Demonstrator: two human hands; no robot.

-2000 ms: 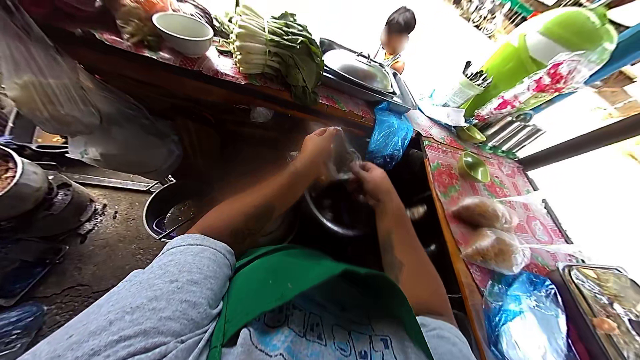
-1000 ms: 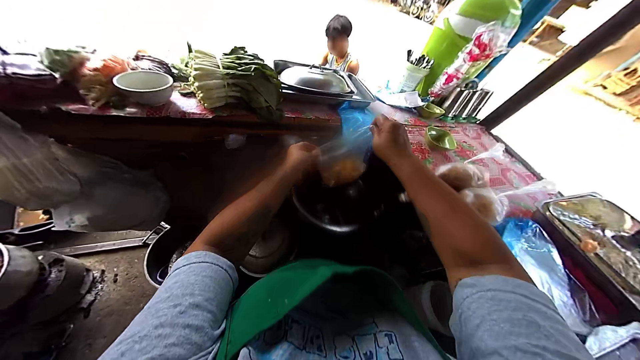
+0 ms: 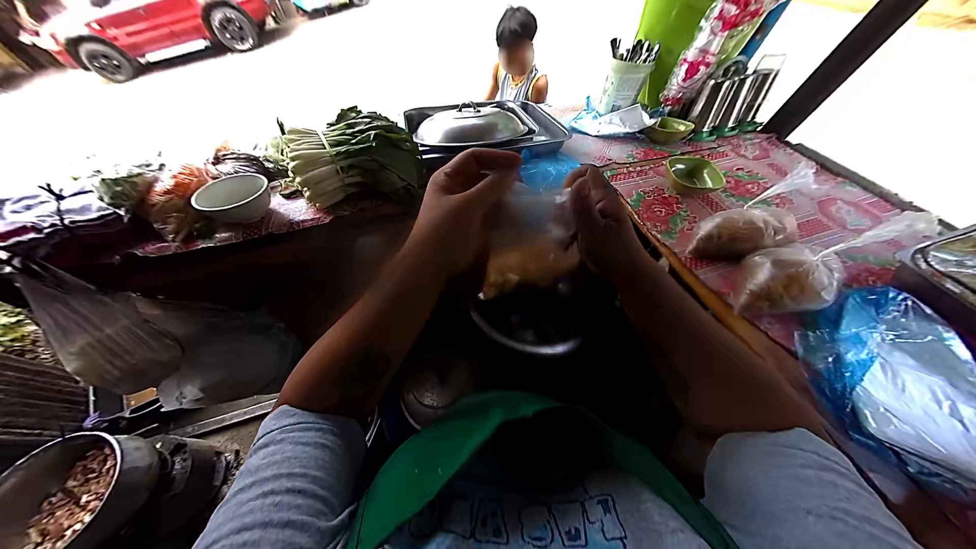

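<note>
A clear plastic bag with yellowish-brown food (image 3: 530, 263) hangs between my hands, in front of my chest. My left hand (image 3: 465, 202) pinches its upper left side, and my right hand (image 3: 598, 213) grips the upper right side with bent fingers. Below the bag is a dark metal pan or bowl (image 3: 534, 347), its pale rim showing; what it holds is too dark to tell. Blue plastic (image 3: 550, 171) lies just behind my hands, near a tray with a domed metal lid (image 3: 471, 126).
Leafy greens (image 3: 351, 160) and a white bowl (image 3: 231, 198) stand on the counter at left. On the right are a green bowl (image 3: 694, 175), tied bags of food (image 3: 789, 278) and blue-and-white plastic (image 3: 907, 374). A pot of chopped food (image 3: 72, 496) sits lower left. A person (image 3: 518, 61) is across the counter.
My hands have come closer together than one second ago, with the bag of food still between them. The view has tilted upward, and a red vehicle now shows.
</note>
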